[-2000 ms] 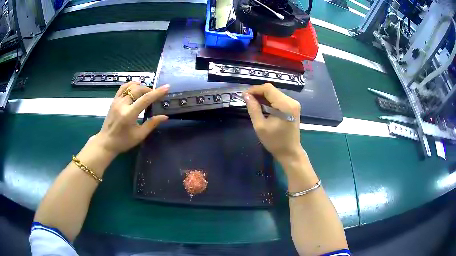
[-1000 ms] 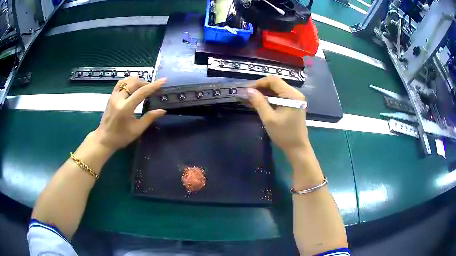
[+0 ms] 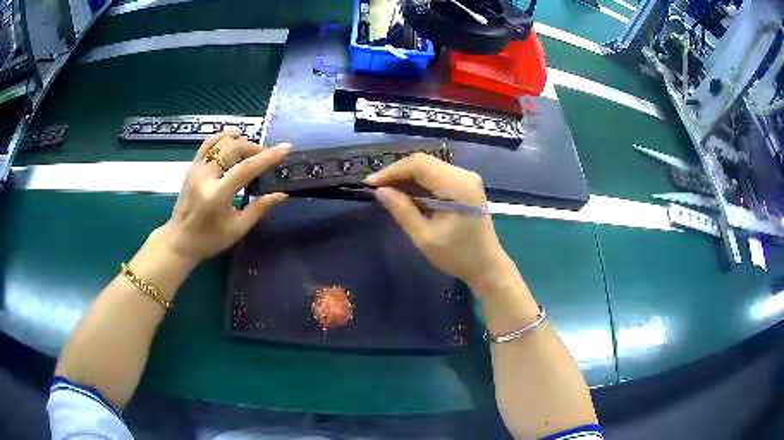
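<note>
My left hand (image 3: 215, 202) grips the left end of a dark strip carrier (image 3: 331, 165) between thumb and fingers. Small round parts sit in its row of pockets. My right hand (image 3: 438, 215) holds thin tweezers (image 3: 447, 204), their tips pointing left at the carrier's lower front edge. My right fingers cover part of the carrier's right half. The carrier is over the back edge of a black parts tray (image 3: 387, 258). A small pile of tiny copper-coloured parts (image 3: 333, 307) lies in the tray, with specks near its left and right edges.
Behind the tray is a dark platform (image 3: 550, 163) bearing another strip carrier (image 3: 438, 119). A blue bin (image 3: 391, 60), a red bin (image 3: 507, 69) and a black round base (image 3: 468, 30) stand at its back. Another carrier (image 3: 185, 128) lies left on the green surface. Metal-framed equipment (image 3: 705, 172) is at right.
My right hand has moved left and slightly down from the carrier's right end, turning the tweezers so their tips point left. My left hand still holds the carrier's left end.
</note>
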